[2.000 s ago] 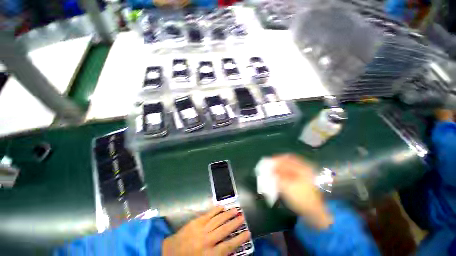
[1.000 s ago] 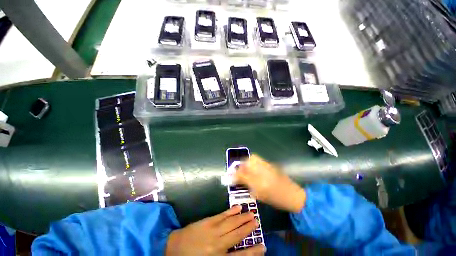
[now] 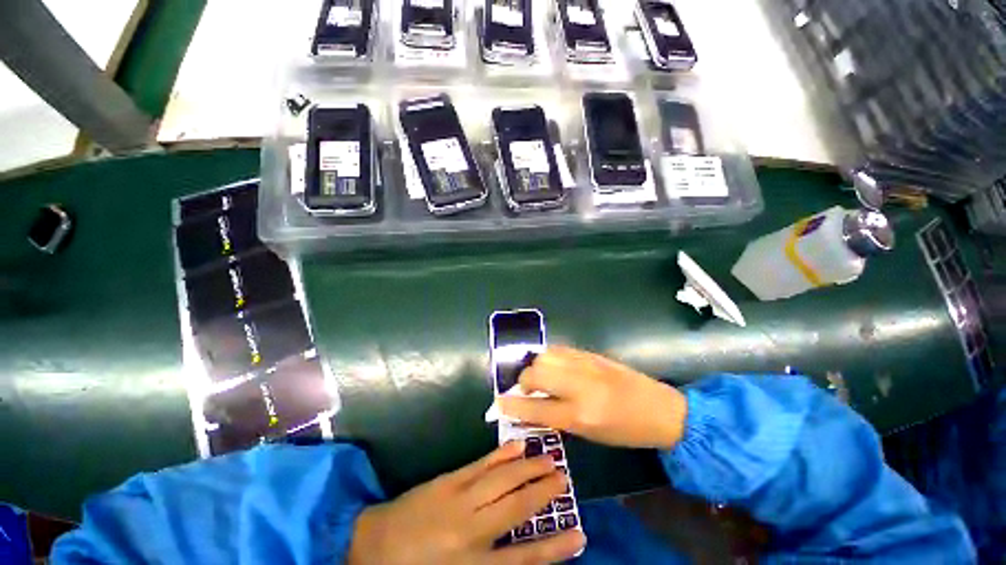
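Observation:
An open flip phone (image 3: 516,337) lies on the green bench in front of me, dark screen above, white keypad with dark keys below. My left hand (image 3: 469,513) lies over the keypad and holds the phone, its fingers covering part of the keys. My right hand (image 3: 596,400) is at the lower part of the screen, its fingers closed on a white cleaning cloth (image 3: 505,409) that touches the phone. Most of the cloth is hidden under the fingers.
A clear tray (image 3: 441,230) of closed phones stands beyond. A film sheet (image 3: 245,320) lies left, a small dark square object (image 3: 50,228) farther left. A white wipe (image 3: 708,291) and a white bottle (image 3: 803,256) are right. Stacked trays (image 3: 899,83) stand back right.
My right hand came from the phone's right onto the screen with the cloth, then moved to the lower screen. The left hand stays on the keypad. The view has shifted.

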